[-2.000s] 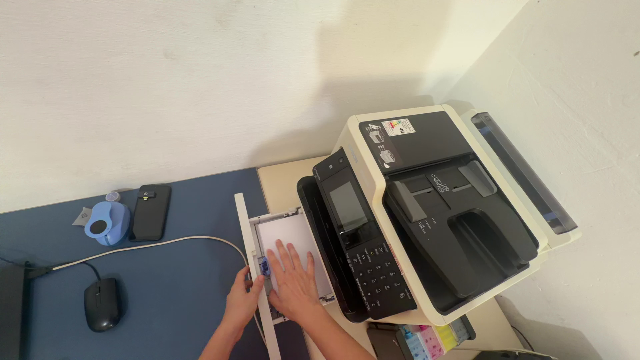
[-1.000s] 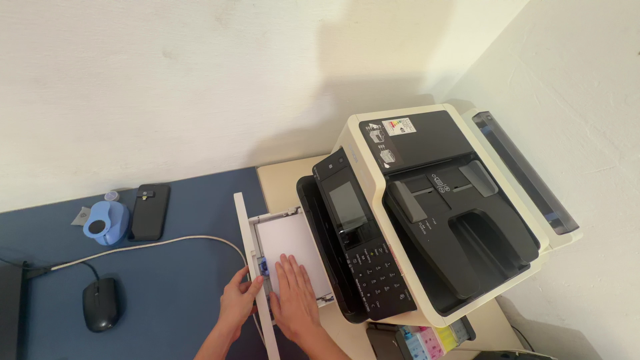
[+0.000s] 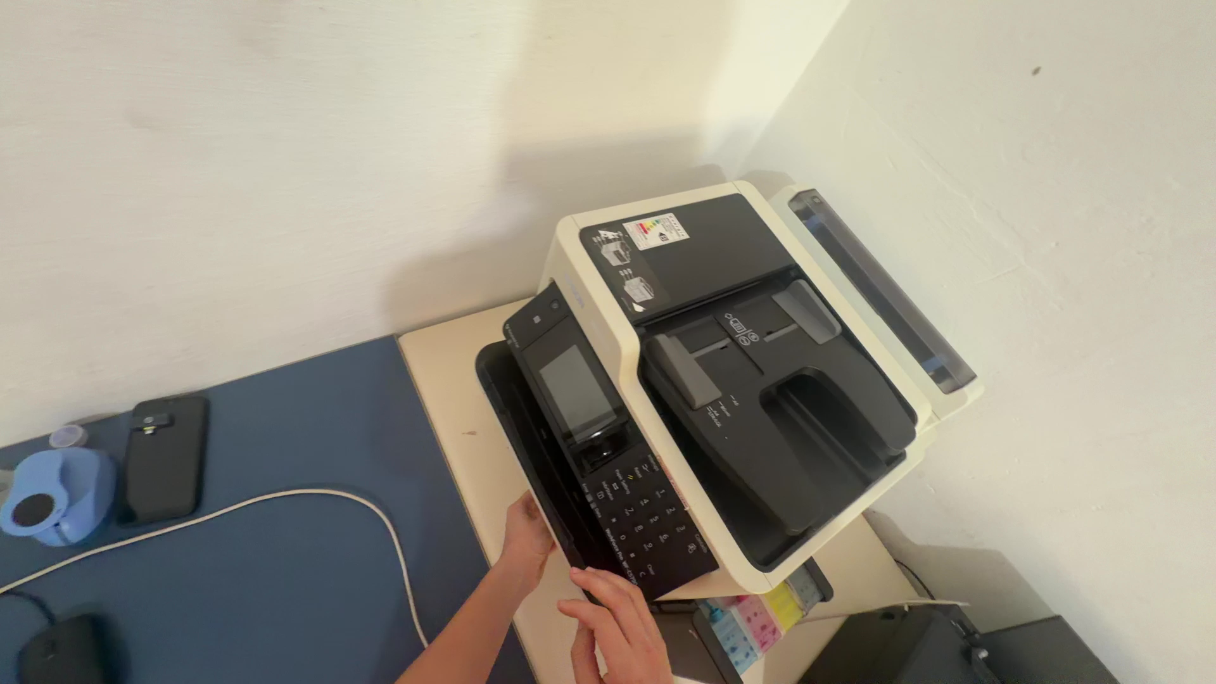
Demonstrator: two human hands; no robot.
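A white and black multifunction printer stands on a cream tabletop, its screen and keypad facing left. My left hand is at the printer's front, beneath the edge of the black output tray; its fingertips are partly hidden there. My right hand is beside the tray's lower end, fingers spread and slightly bent, with nothing seen in it. The paper drawer no longer sticks out at the front. Below the printer, colored ink cartridges show beside an open black cover.
On the blue desk surface lie a black phone, a light blue craft punch, a black mouse and a white cable. Black equipment stands at the lower right. Walls rise behind and right of the printer.
The white paper drawer, pulled out with paper in it before, is now in the printer. Both hands have moved right, from the drawer to the printer's front.
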